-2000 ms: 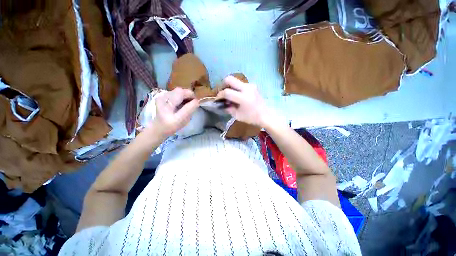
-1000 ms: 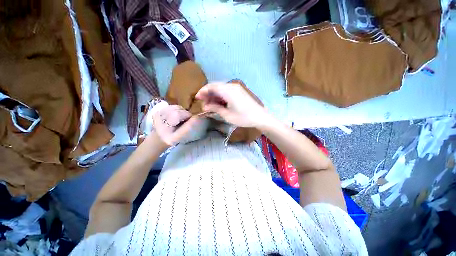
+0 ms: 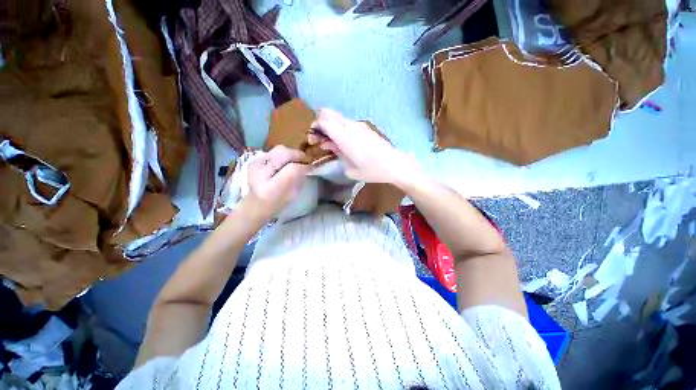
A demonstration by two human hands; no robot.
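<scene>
A brown garment piece (image 3: 288, 122) with white lining (image 3: 299, 199) is held close to my waist at the table's front edge. My left hand (image 3: 276, 177) pinches its pale seam edge from the left. My right hand (image 3: 347, 145) is just to the right and slightly higher, with thumb and fingers closed on the brown cloth near the same edge. Something small and dark shows at my right fingertips, but I cannot tell what it is. The brown cloth also shows below my right wrist, with a narrow white edge.
A large brown garment pile (image 3: 53, 152) lies at left, beside plaid strips (image 3: 200, 114) with a white label (image 3: 273, 58). Stacked brown panels (image 3: 526, 107) lie at right on the pale table (image 3: 366, 68). A red container (image 3: 433, 247), blue bin (image 3: 551, 332) and white scraps (image 3: 610, 274) are below.
My right hand has moved up from the seam and back toward the cloth, its fingers now closer together. My left hand has shifted slightly right and up, still on the edge.
</scene>
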